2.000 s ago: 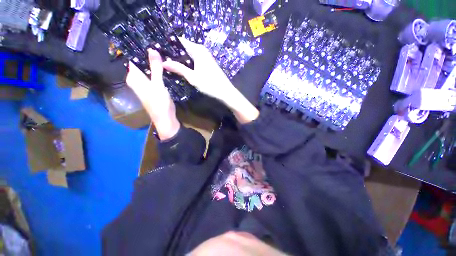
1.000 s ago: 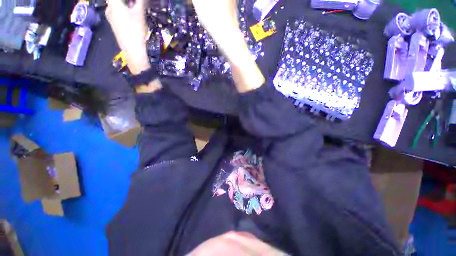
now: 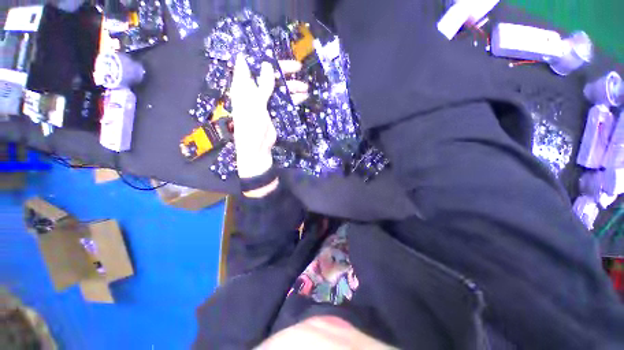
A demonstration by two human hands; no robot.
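Note:
Loose PCBs [image 3: 318,147] lie in a tangled black-silver heap at the upper middle of the bench. My left hand [image 3: 253,119], with a dark band at the wrist, is over the heap. Fingertips show on the far side of a dotted board strip, so the hand appears to grip it. My right hand is out of the picture; its dark sleeve runs up past the top edge. The sleeve and body hide most of the PCB panels, with a glaring dotted part [image 3: 551,143] showing at right. Yellow-orange parts [image 3: 197,142] lie among the loose boards.
A lilac handheld device [image 3: 118,116] and a black block [image 3: 65,61] are at left. More lilac devices [image 3: 530,42] lie at far right. Open cartons [image 3: 85,253] stand on the blue floor below the bench's left part.
My right arm has swung up and out past the top edge, its sleeve now covering most of the panels. My left hand has come lower onto the loose boards. The view has shifted.

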